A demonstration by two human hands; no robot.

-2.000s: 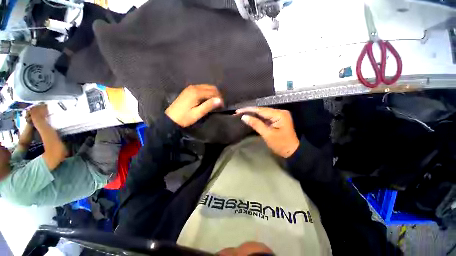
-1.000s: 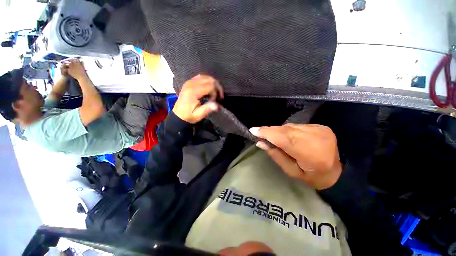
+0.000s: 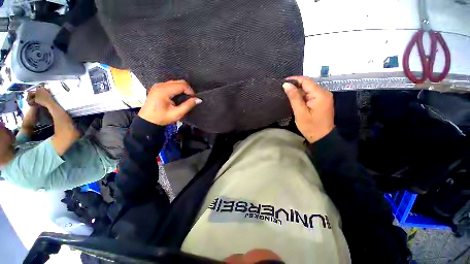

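Note:
The dark grey-brown garment piece (image 3: 206, 44) with a fine ribbed texture lies over the white table and hangs over its front edge towards me. My left hand (image 3: 167, 103) pinches its folded edge between thumb and fingers at the left. My right hand (image 3: 312, 107) pinches the same edge at the right. The edge is stretched between both hands, with a flap of cloth hanging below it. The fingertips are partly hidden by cloth. Red-handled scissors (image 3: 426, 56) lie on the table at the right.
The table's front edge has a measuring tape (image 3: 361, 84). A grey motor housing (image 3: 38, 54) stands at the far left. A person in light green (image 3: 41, 165) works at the left. A blue crate (image 3: 412, 212) and dark garments (image 3: 412, 134) are below the table at the right.
My hands have moved apart and up to the table edge. The narrow twisted strip between them is now spread wide and flat. The scissors are fully in view again.

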